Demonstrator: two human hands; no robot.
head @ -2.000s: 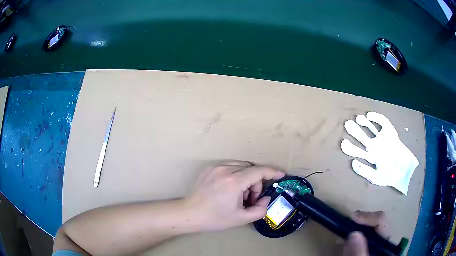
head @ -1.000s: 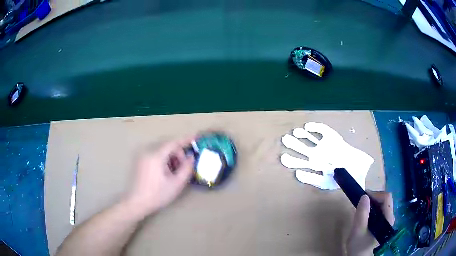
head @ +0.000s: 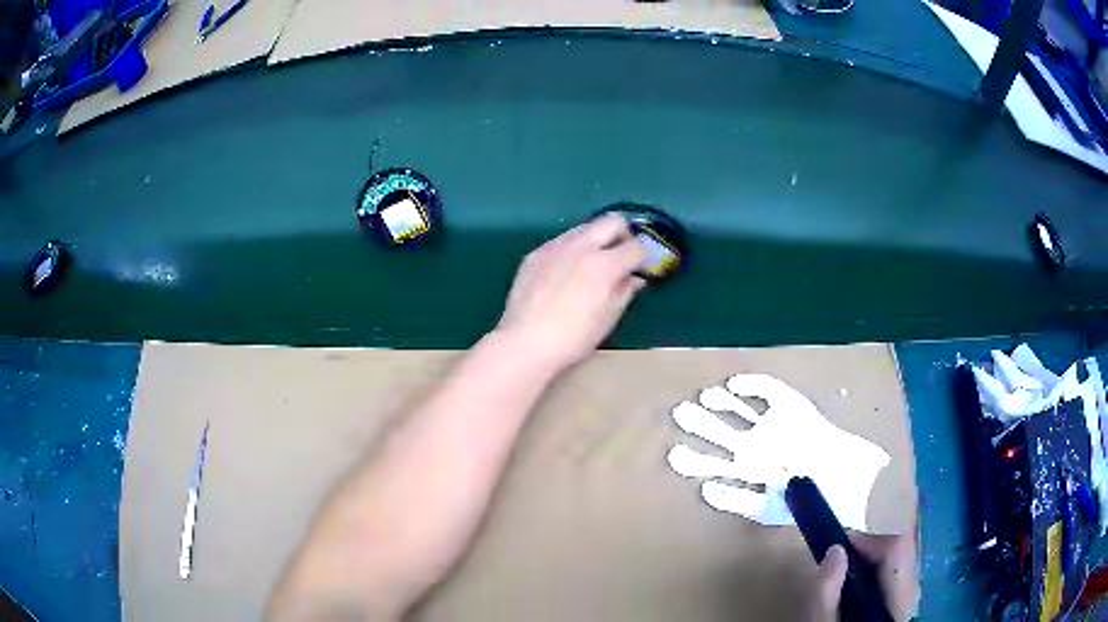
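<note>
My left hand (head: 574, 289) reaches over the green conveyor and has its fingers on a round black housing (head: 660, 252), with a silver battery showing past the fingertips. The fingers cover the housing's left part. My right hand (head: 860, 581) is at the lower right, partly cut off by the bottom edge. It holds a black electric screwdriver (head: 826, 522), whose tip end lies over the palm of a white knit glove (head: 790, 452).
Conveyor belt (head: 535, 134) carries another open housing (head: 399, 209) and smaller-looking ones at both sides. Tweezers (head: 192, 504) lie left on the cardboard mat (head: 292, 413). A black box with a red light (head: 1055, 468) and white scraps (head: 1023, 379) stand right.
My left hand has moved from the mat to the conveyor with the housing. My right hand has brought the screwdriver away from the housing to the glove. The belt's housings have shifted left.
</note>
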